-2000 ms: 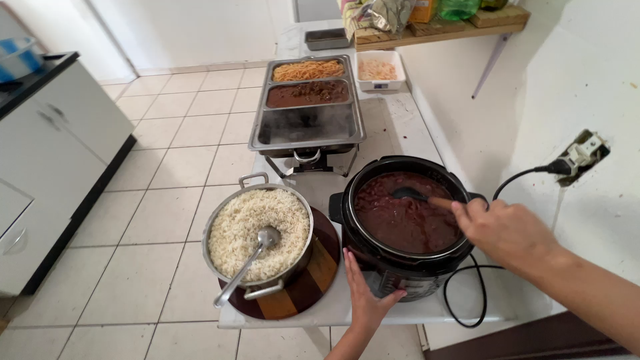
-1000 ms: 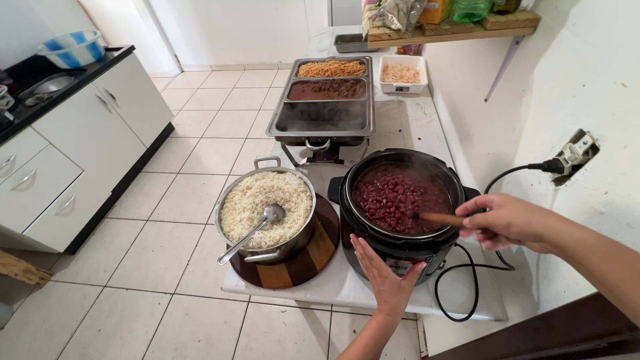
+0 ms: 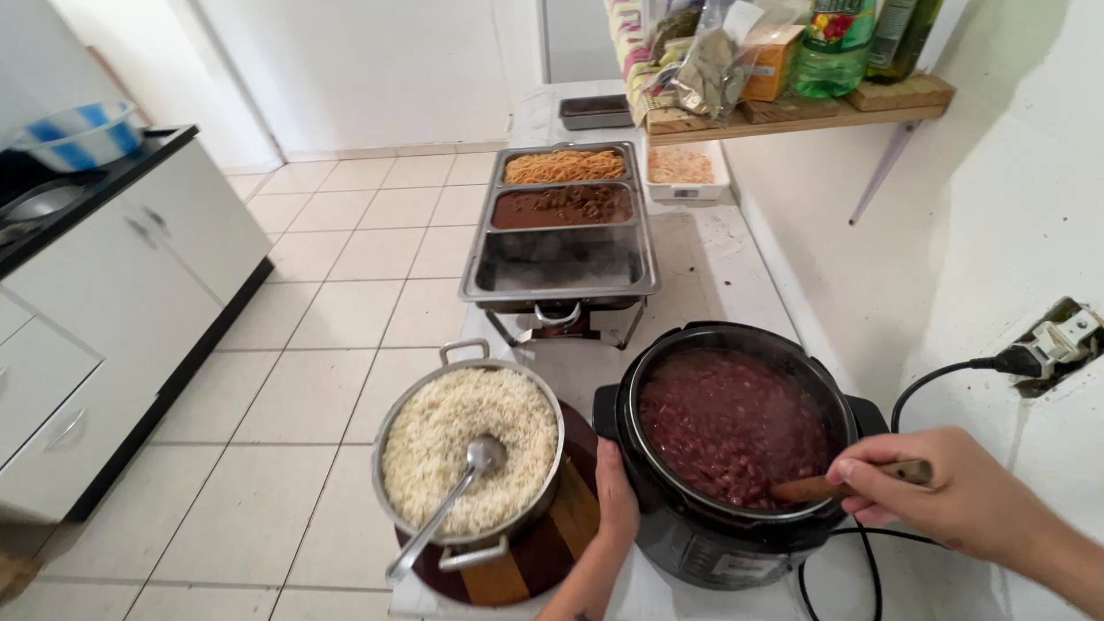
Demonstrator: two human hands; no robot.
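Note:
My right hand (image 3: 914, 483) grips the wooden handle of a utensil (image 3: 806, 490), whose lower end is sunk in red beans (image 3: 733, 423). They fill a black electric pressure cooker (image 3: 733, 539) standing uncovered. Against the cooker's left side rests my left hand (image 3: 616, 492), holding nothing, partly hidden by the angle. To the left, a metal pot (image 3: 552, 483) full of white rice (image 3: 423, 440) sits on a striped round wooden board (image 3: 565, 526). A metal spoon (image 3: 448, 500) lies on the rice, its handle over the rim.
Beyond stands a steaming chafing dish (image 3: 651, 259) with spaghetti (image 3: 565, 166), meat in sauce (image 3: 552, 207) and a bare front section. A white tub (image 3: 690, 191) of shredded food is beside it. A wooden shelf (image 3: 802, 122) overhangs at right. The cooker's black cord (image 3: 927, 379) runs to a wall outlet.
The utensil has moved from the middle of the beans to the cooker's right front edge. My left hand has shifted from the cooker's front to its left side.

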